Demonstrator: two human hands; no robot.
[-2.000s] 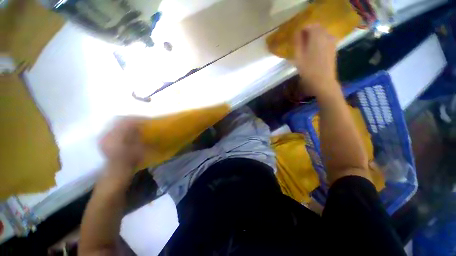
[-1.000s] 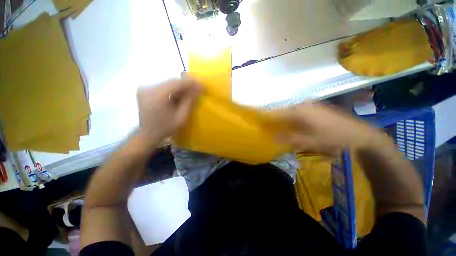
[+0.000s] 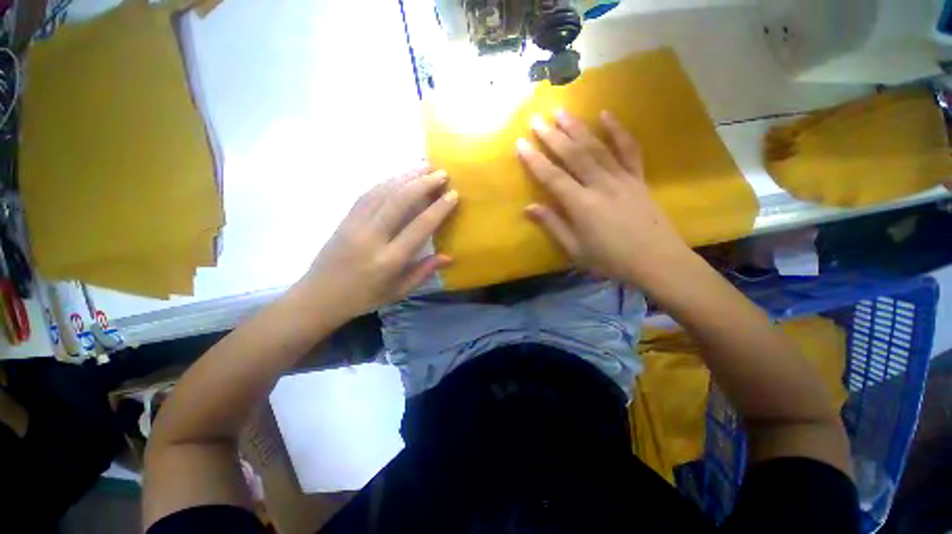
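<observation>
A mustard-yellow fabric panel (image 3: pixel 679 156) lies flat on the machine bed, its upper left part in bright light below the presser foot and needle area (image 3: pixel 553 65). Glare hides the needle itself. My left hand (image 3: pixel 395 235) rests at the panel's left edge with the fingertips on the cloth. My right hand (image 3: pixel 605 203) lies flat on the middle of the panel, fingers spread. Neither hand grips the cloth. The panel's lower edge reaches the table's front edge.
A yellow panel stack (image 3: pixel 115 156) lies at the left of the table. A small yellow pile (image 3: pixel 861 148) lies at the right. Red-handled scissors (image 3: pixel 13 311) and small white tubes (image 3: pixel 86 325) are at the left edge. A blue basket (image 3: pixel 896 365) holding yellow pieces stands right of my lap.
The yellow panel, folded and lifted between both hands a second ago, now lies spread flat under the machine head. My hands have moved from holding it up to resting on it.
</observation>
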